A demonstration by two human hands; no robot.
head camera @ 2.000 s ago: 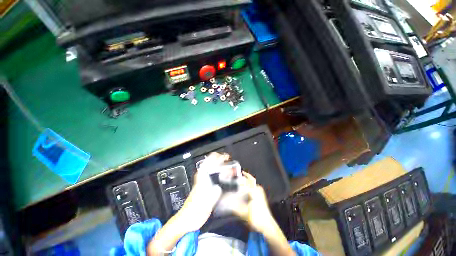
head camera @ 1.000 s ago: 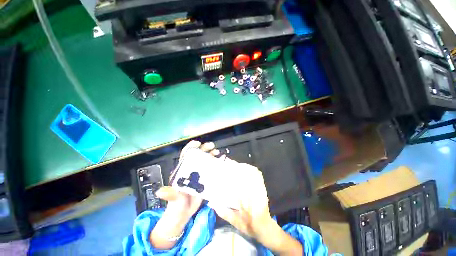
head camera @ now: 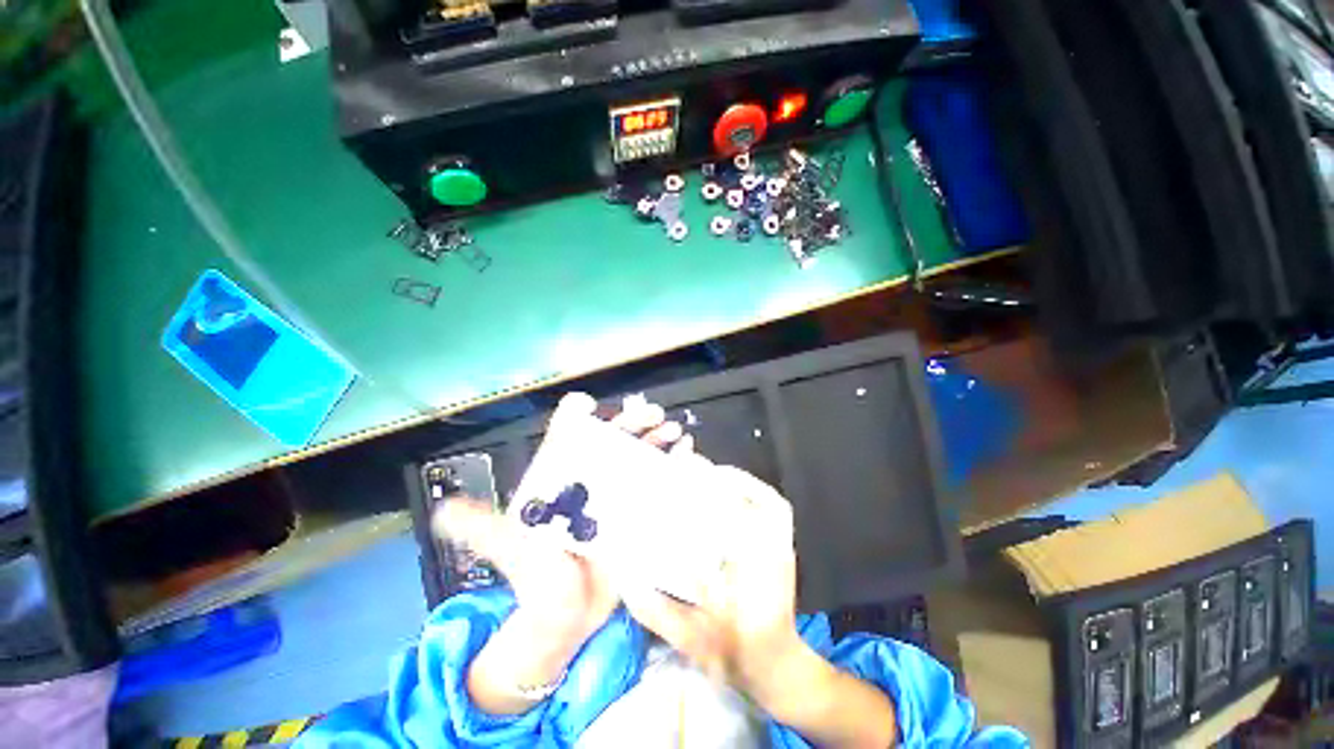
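Observation:
A pale, overexposed back cover (head camera: 639, 505) with a dark camera cluster (head camera: 562, 511) at its left end is held in front of me. My left hand (head camera: 549, 571) is at its left end, fingers on its far edge, the thumb blurred beside the cluster. My right hand (head camera: 754, 563) grips its right end. The black lap tray (head camera: 863, 468) lies beneath, with a dark phone body (head camera: 462, 490) in its left slot. The hands and cover hide the tray's middle slots.
The press (head camera: 541, 132) stands on the green bench, with loose lens parts (head camera: 761, 205) and thin black frames (head camera: 417, 291) before it. A blue template (head camera: 261, 359) lies at left. Stacked black trays (head camera: 1083, 176) stand at right; a phone-filled tray (head camera: 1192, 644) is lower right.
Since two seconds ago the blurred hands have spread and the pale cover shows broadly between them. Since one second ago the left thumb has shifted from the cluster; the camera view has shifted.

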